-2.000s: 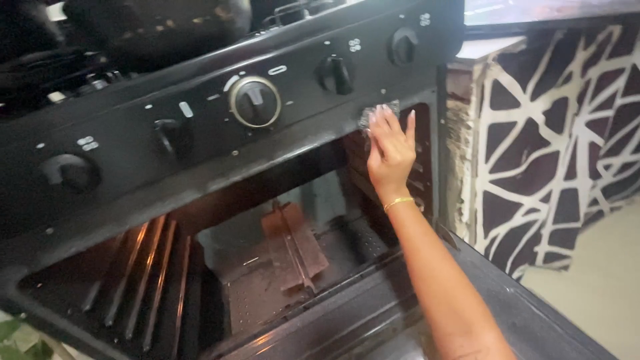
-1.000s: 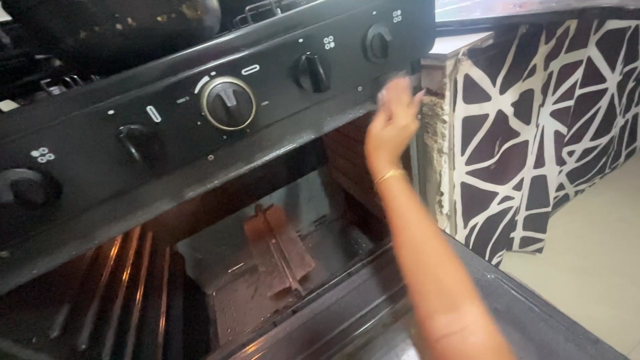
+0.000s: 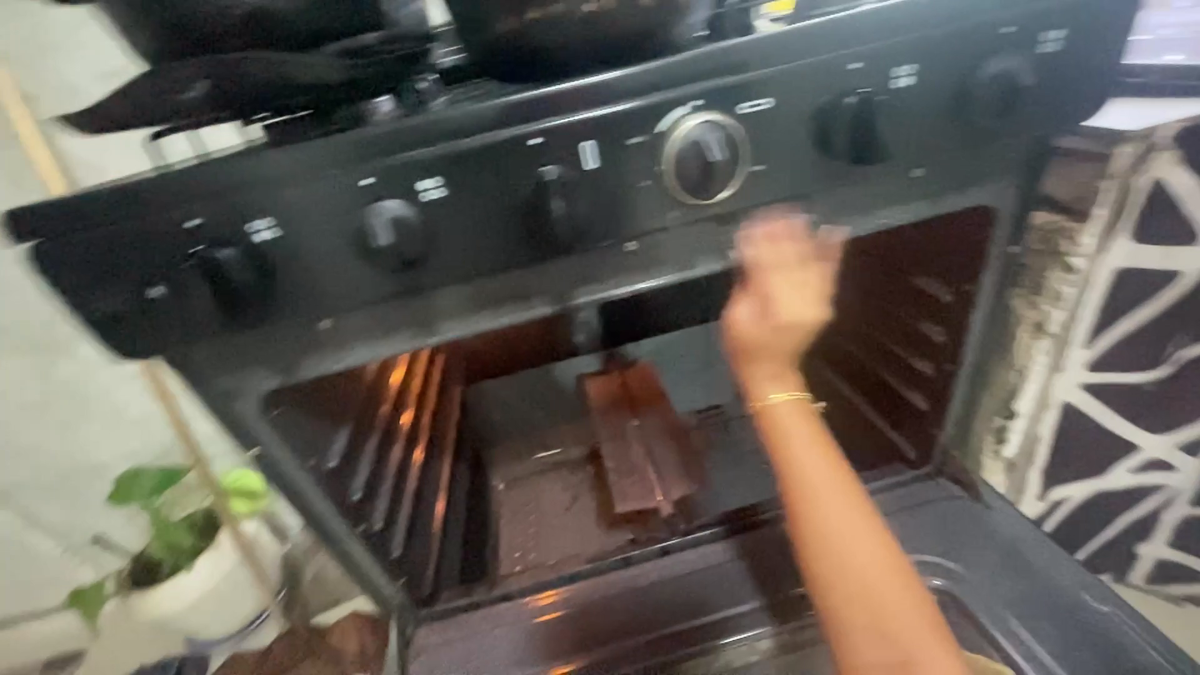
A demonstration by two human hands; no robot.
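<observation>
My right hand (image 3: 783,286), blurred, is at the black metal strip (image 3: 656,248) between the oven's control panel and its opening, just below the round ringed knob (image 3: 706,157). A small greyish pad (image 3: 832,232) shows faintly at its fingertips; its kind is unclear. A thin gold bracelet (image 3: 786,400) circles the wrist. Below and left of the hand, inside the oven, a reddish-brown metal piece (image 3: 640,439) lies on the oven floor (image 3: 539,506). The oven door (image 3: 1012,562) is lowered. My left hand is out of view.
Dark pots (image 3: 562,33) stand on the stovetop. More black knobs (image 3: 394,228) line the panel. Wire side racks (image 3: 412,450) are inside the oven at left. A potted plant (image 3: 202,581) stands low at left, and a black-and-white patterned panel (image 3: 1125,375) is at right.
My right hand has moved left along the strip, from near the right-hand knob to below the ringed knob. The view has shifted left, bringing in the potted plant.
</observation>
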